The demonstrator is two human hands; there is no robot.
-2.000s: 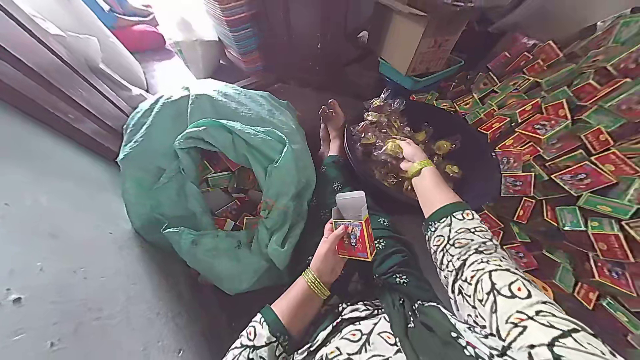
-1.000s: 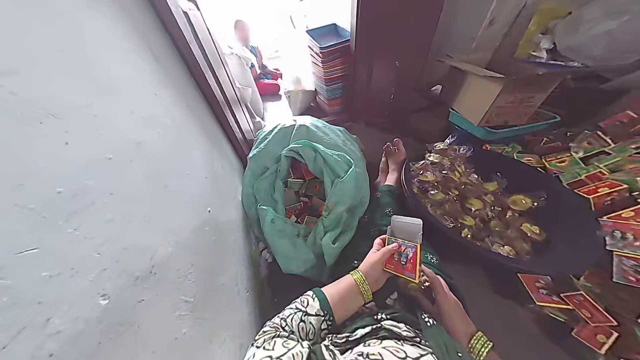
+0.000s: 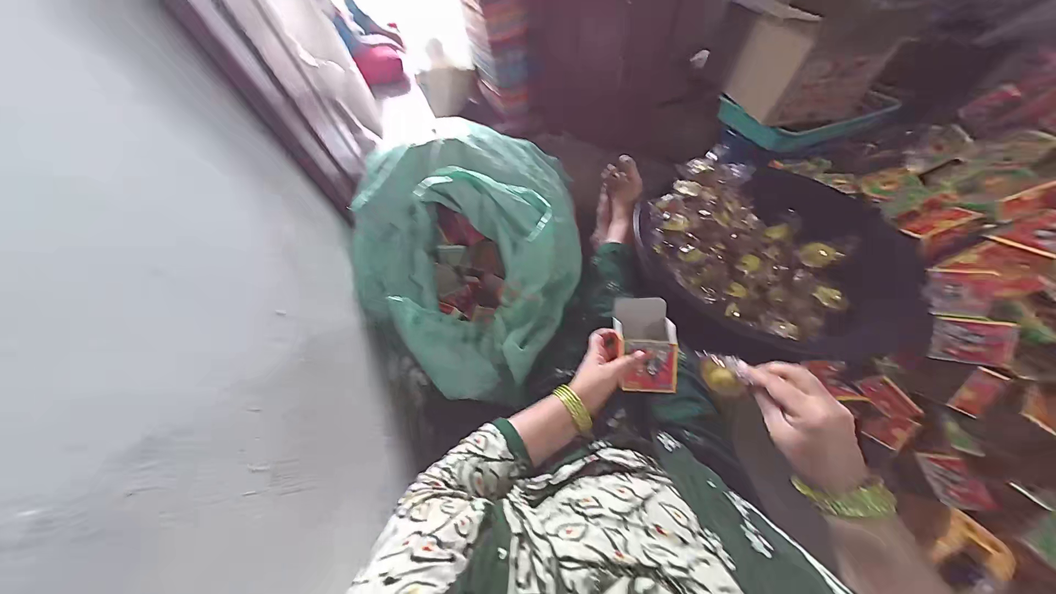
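Note:
My left hand (image 3: 606, 371) holds a small red and yellow printed cardboard box (image 3: 652, 367) upright, its top flap raised and its mouth open. To the right of the box, my right hand (image 3: 808, 417) pinches the twisted clear wrapper of a yellowish wrapped piece (image 3: 723, 376). A wide dark round basin (image 3: 887, 289) lies just beyond that hand, with a heap of similar wrapped pieces (image 3: 742, 256) in it. On the left stands a green woven plastic sack (image 3: 536, 239), its mouth rolled down, with small printed boxes (image 3: 470, 276) inside.
Many red and green flat cartons (image 3: 973, 340) cover the floor at the right. A brown cardboard box (image 3: 792, 74) rests in a teal tray (image 3: 792, 136) behind the basin. A pale wall (image 3: 181, 330) runs along the left. A stack of coloured trays (image 3: 499, 58) stands near the doorway.
My right hand, over the heap in the basin two seconds ago and beside the box one second ago, is now right of the box with a wrapped piece. The view has swung noticeably.

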